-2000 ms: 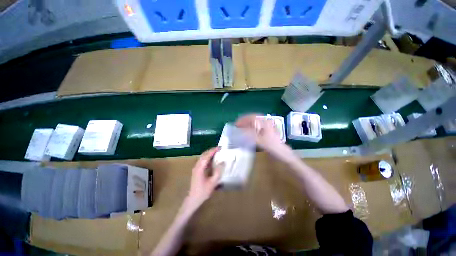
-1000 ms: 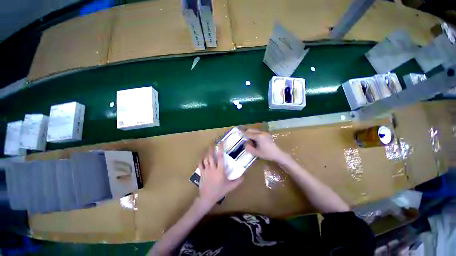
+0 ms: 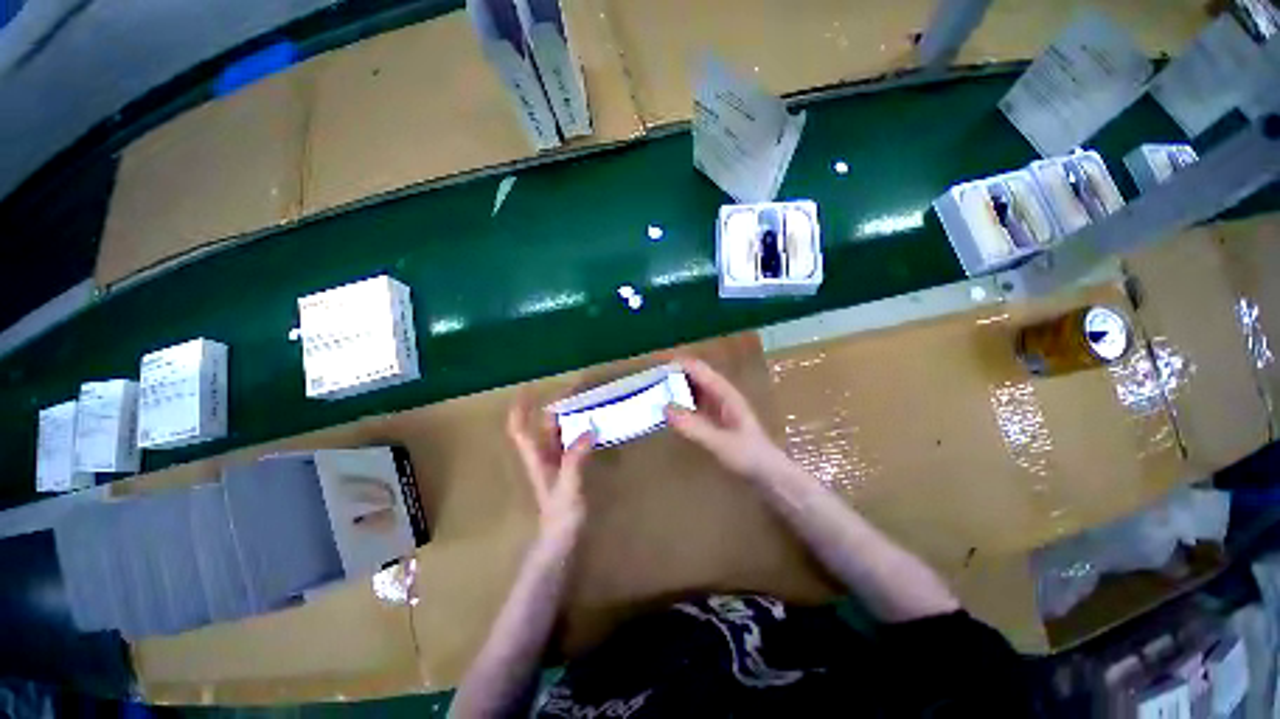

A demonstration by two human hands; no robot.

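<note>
My left hand (image 3: pixel 549 457) and my right hand (image 3: pixel 719 417) hold a small white box (image 3: pixel 623 407) between them, one at each end, above the cardboard-covered ledge. Its long side faces me, and a dark line runs along its upper part. My thumbs press on the near side. Its contents cannot be seen. An open white inner box (image 3: pixel 769 249) with a dark item stands on the belt beyond my right hand. The sleeve stack (image 3: pixel 211 545) lies at the left, with a picture on its end face.
Closed white boxes (image 3: pixel 357 337) stand on the green belt (image 3: pixel 534 281) at the left. More open boxes (image 3: pixel 1000 221) and upright leaflets (image 3: pixel 1074 84) are at the right, near a grey bar. A drink can (image 3: pixel 1056 341) lies on the near ledge. Narrow upright pieces (image 3: pixel 531 70) stand on the far ledge.
The box was tilted with its open top and dark item showing; now it is held level, side towards me. Both hands now grip its ends. The camera view has shifted and turned slightly.
</note>
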